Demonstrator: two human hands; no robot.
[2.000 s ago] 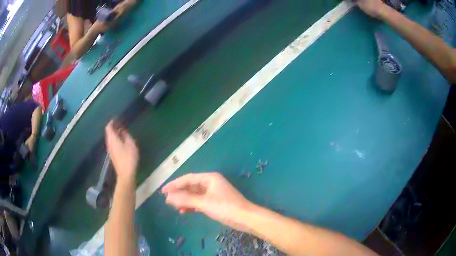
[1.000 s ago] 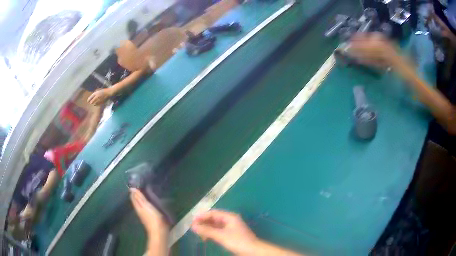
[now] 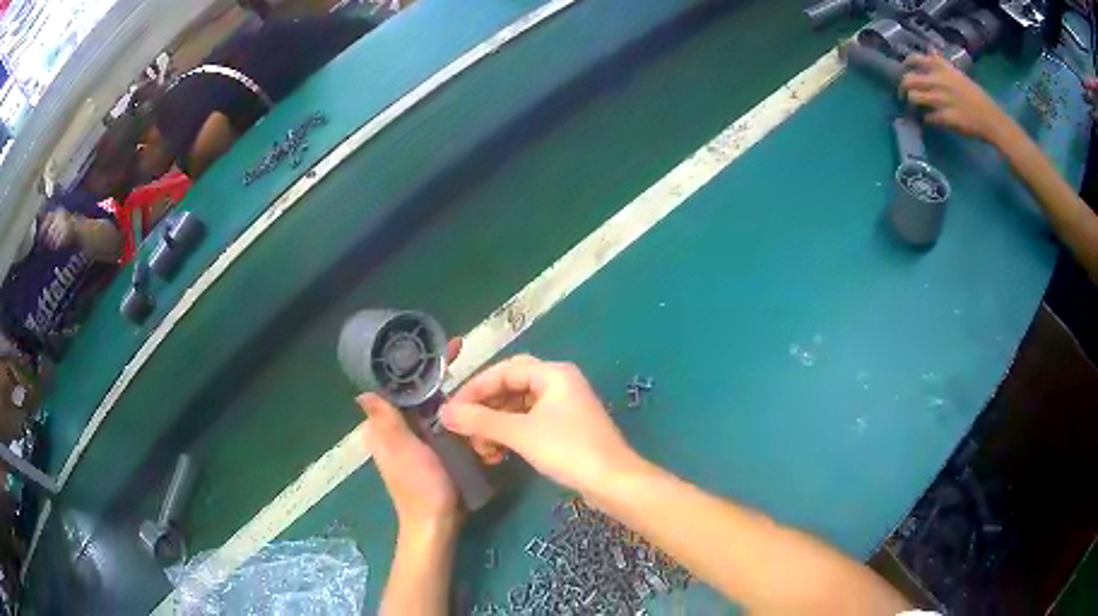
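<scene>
A grey hair dryer housing (image 3: 359,349) is held above the whitish strip, its open drum end with the spoked ring facing me and its handle pointing down to the right. My left hand (image 3: 413,472) is closed around the handle just below the drum. My right hand (image 3: 538,418) has its thumb and fingertips at the handle near the drum; whether a small clip is pinched there is hidden. A loose pile of small grey clips (image 3: 584,563) lies on the green bench top below my right forearm.
A crumpled clear bag (image 3: 277,582) lies left of the pile. Another housing (image 3: 920,217) stands at the upper right, near another person's hand (image 3: 951,96) and more housings. One housing (image 3: 167,525) lies on the belt, lower left. A dark box (image 3: 981,505) is beyond the right bench edge.
My left hand has brought a housing from the belt side to over the strip and turned its open end towards me. My right hand has come to its handle.
</scene>
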